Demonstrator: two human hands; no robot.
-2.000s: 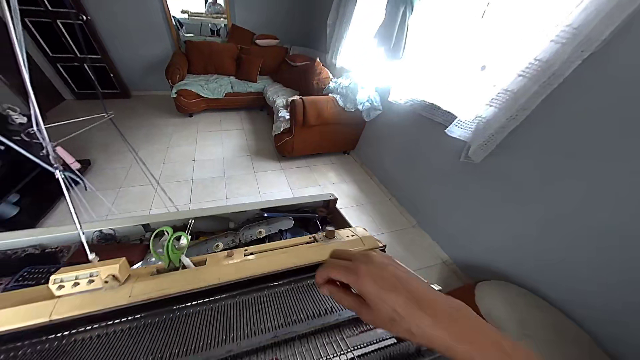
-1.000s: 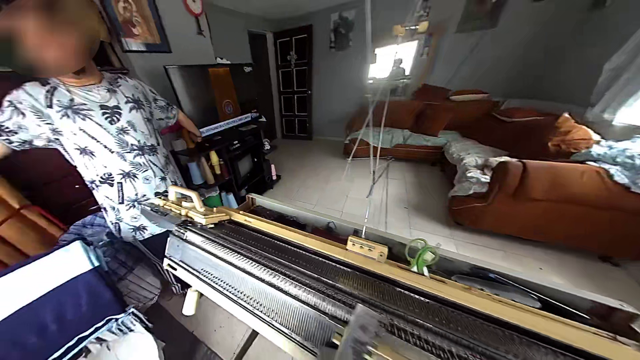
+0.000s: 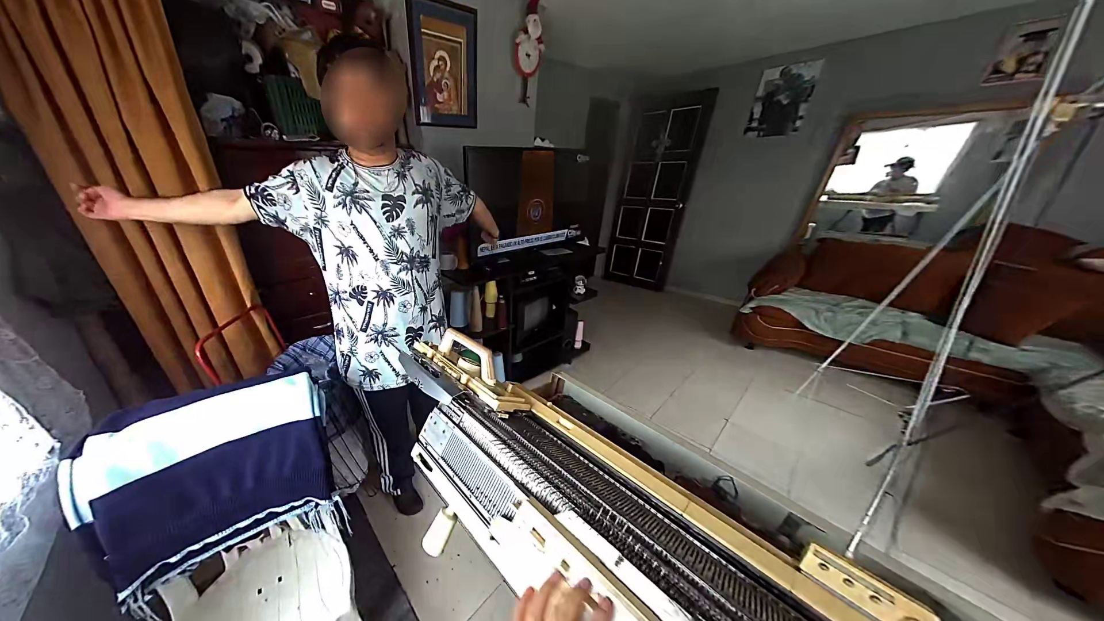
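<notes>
What looks like my left hand (image 3: 562,599) is at the bottom edge, its fingers at the pale front panel (image 3: 552,552) of a knitting machine; the palm is cut off. My right hand is out of view. Rows of needles (image 3: 604,509) run along the dark bed, away to the upper left. A cream carriage with a handle (image 3: 470,354) sits at the bed's far end. On the rear rail at the lower right is a cream block with holes (image 3: 862,580). Pale strands (image 3: 957,302) rise above it.
A person (image 3: 371,259) stands beyond the far end, arms spread. Navy and white knitted fabric (image 3: 207,466) hangs over a white plastic chair (image 3: 267,578) at the left. A TV stand (image 3: 526,319), a brown sofa (image 3: 862,285) and a tiled floor lie behind the machine.
The view has swung far left. Two seconds ago a hand lay on the machine's right part; that part is now out of view. The person's arm at the left has come into view, stretched out.
</notes>
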